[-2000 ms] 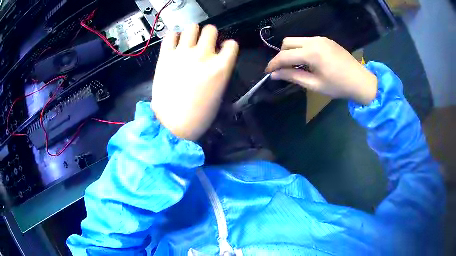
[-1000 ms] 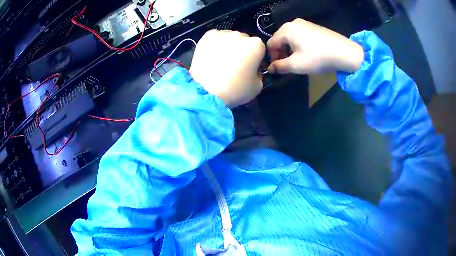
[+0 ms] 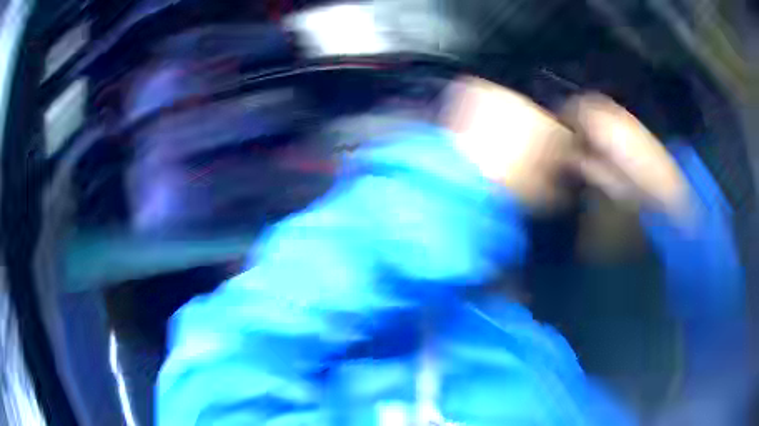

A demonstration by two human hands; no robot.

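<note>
The head view is strongly blurred. My left hand is at the upper right of centre, its back towards the camera, fingers not distinct. My right hand is close to it on the right, fingers pointing left. Whether either holds something cannot be told. The long black housing lies behind and left of my hands as a dark smear. A bright metal plate shows at the top. A faint red wire shows left of my left sleeve.
A green bench edge runs along the left below the dark housings. Pale blurred shapes stand at the far left. A dull brown patch shows below my right hand.
The whole view has swung and blurred. Both hands now appear further right and lower in the picture, still close together. The thin white wire near them is no longer distinct.
</note>
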